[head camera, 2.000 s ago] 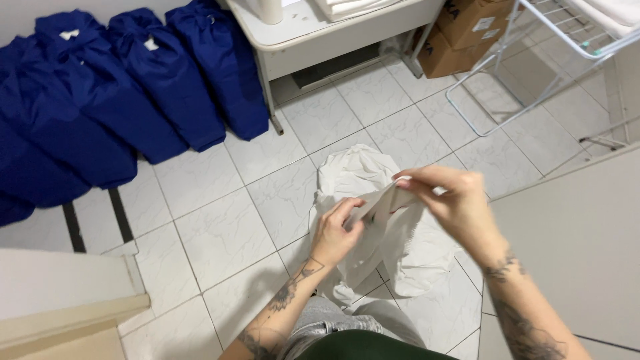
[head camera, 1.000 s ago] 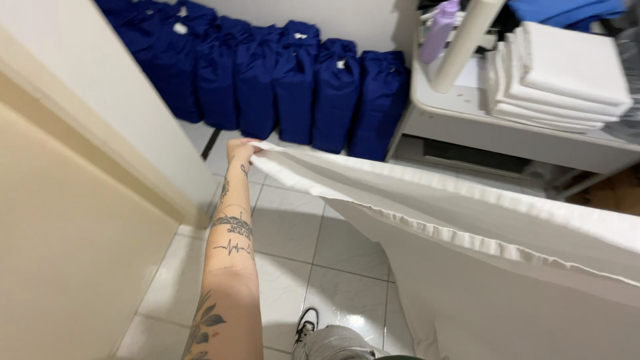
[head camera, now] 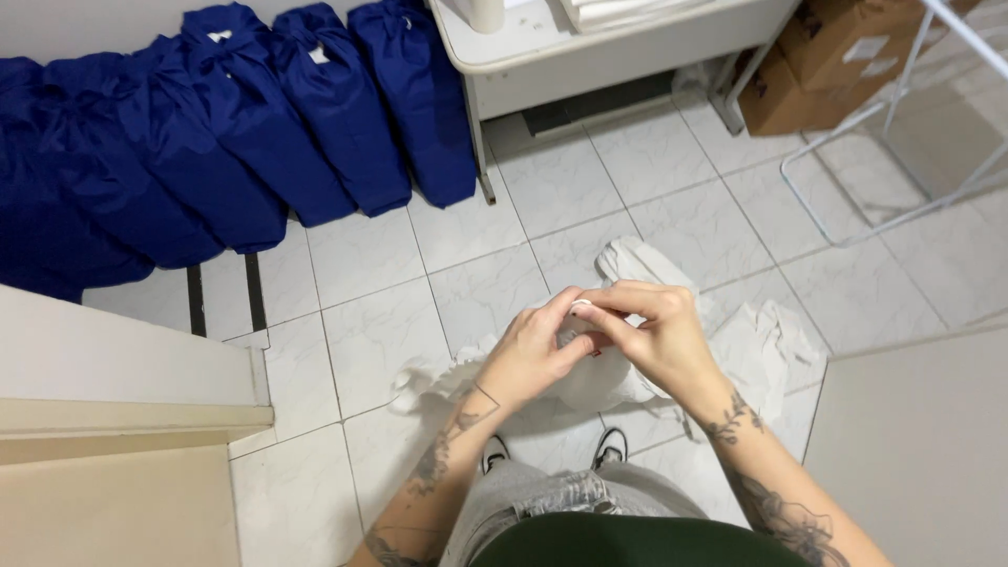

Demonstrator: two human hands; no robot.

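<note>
A white cloth with a gathered, ruffled edge [head camera: 768,346] hangs from my two hands and spreads low over the tiled floor in front of my shoes. My left hand [head camera: 535,339] pinches a gathered bit of it near the middle of the view. Close against it, my right hand [head camera: 650,323] grips the same bit between thumb and forefinger, and a small white fold shows at the fingertips. A small red tag [head camera: 596,353] shows just below the fingers. The hands partly hide the cloth between them.
Several blue fabric bundles [head camera: 315,118] stand along the wall at upper left. A white table [head camera: 535,59] holds folded white cloths [head camera: 622,12] and a white cylinder [head camera: 486,14]. Cardboard boxes [head camera: 827,63] and a metal rack [head camera: 846,236] are at right, a pale ledge [head camera: 134,409] at lower left.
A second ago the cloth was stretched wide, with one hand far out at its edge; now both hands are together at the centre and the cloth hangs loosely. The view has swung back down.
</note>
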